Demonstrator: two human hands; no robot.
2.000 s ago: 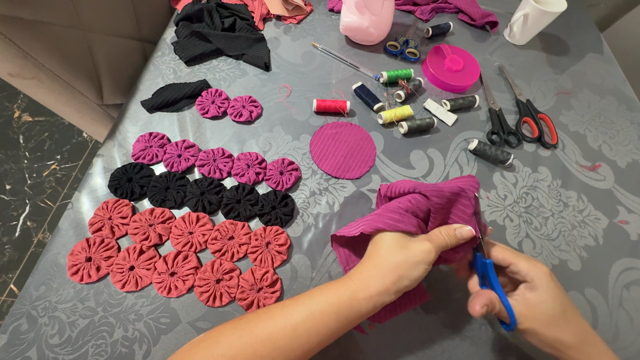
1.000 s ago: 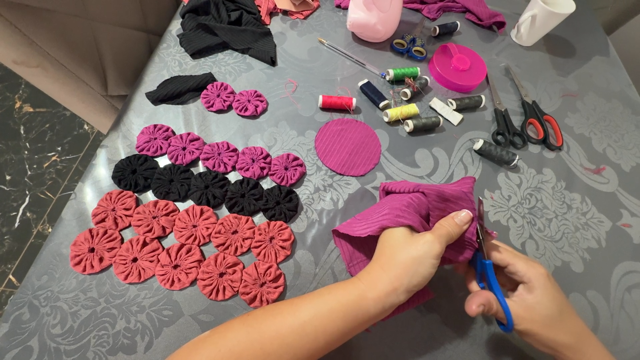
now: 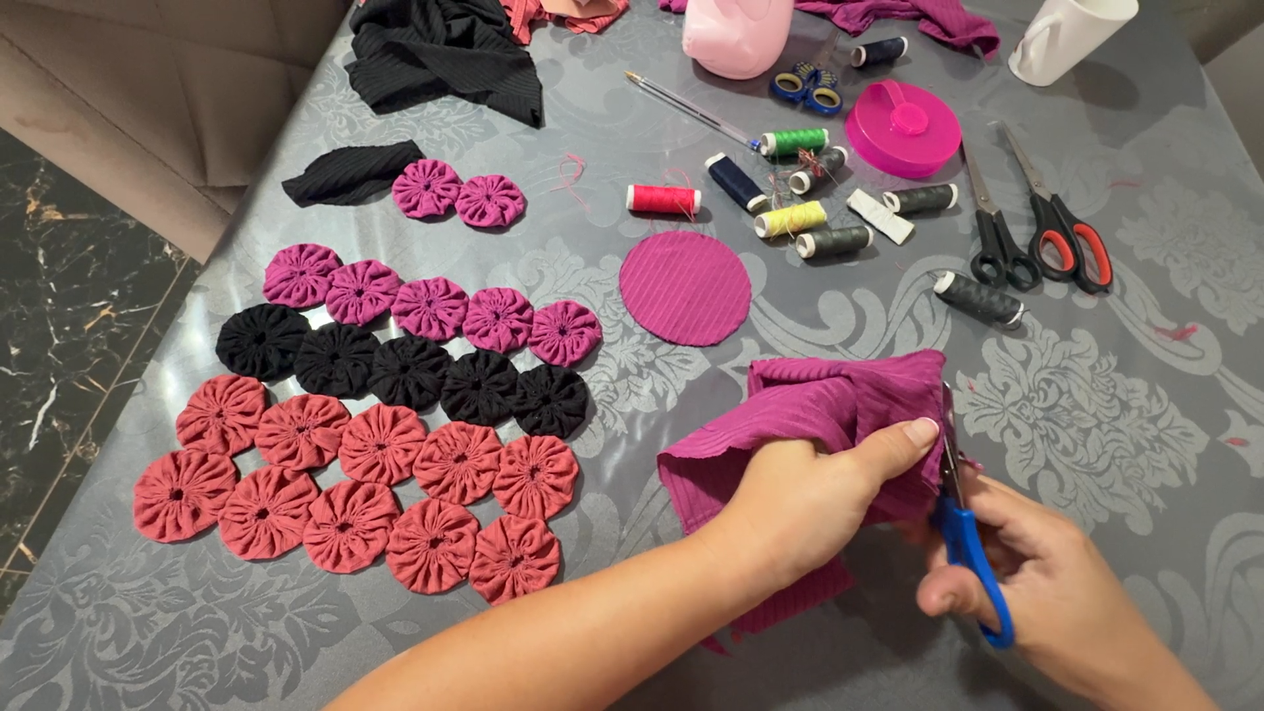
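Folded magenta ribbed fabric (image 3: pixel 800 415) is gripped in my left hand (image 3: pixel 815 504), the thumb pressing on top near its right edge. My right hand (image 3: pixel 1027 583) holds blue-handled scissors (image 3: pixel 966 553), whose blades point up along that edge. Whether the blades are parted is hard to tell. Beyond the fabric lies a flat magenta fabric circle (image 3: pixel 685 288). Left of my hands are rows of gathered fabric rosettes: magenta (image 3: pixel 430 308), black (image 3: pixel 410 372) and coral (image 3: pixel 382 444). Two more magenta rosettes (image 3: pixel 491 201) lie beside a black fabric strip (image 3: pixel 353 173).
Thread spools, one red (image 3: pixel 664 199), lie near a pen (image 3: pixel 691 111) and a pink round lid (image 3: pixel 904 128). Black-handled scissors (image 3: pixel 997 247), red-and-black scissors (image 3: pixel 1071 237) and small blue scissors (image 3: pixel 807 87) rest farther back. A white mug (image 3: pixel 1071 39) stands back right; black cloth (image 3: pixel 444 54) lies back left.
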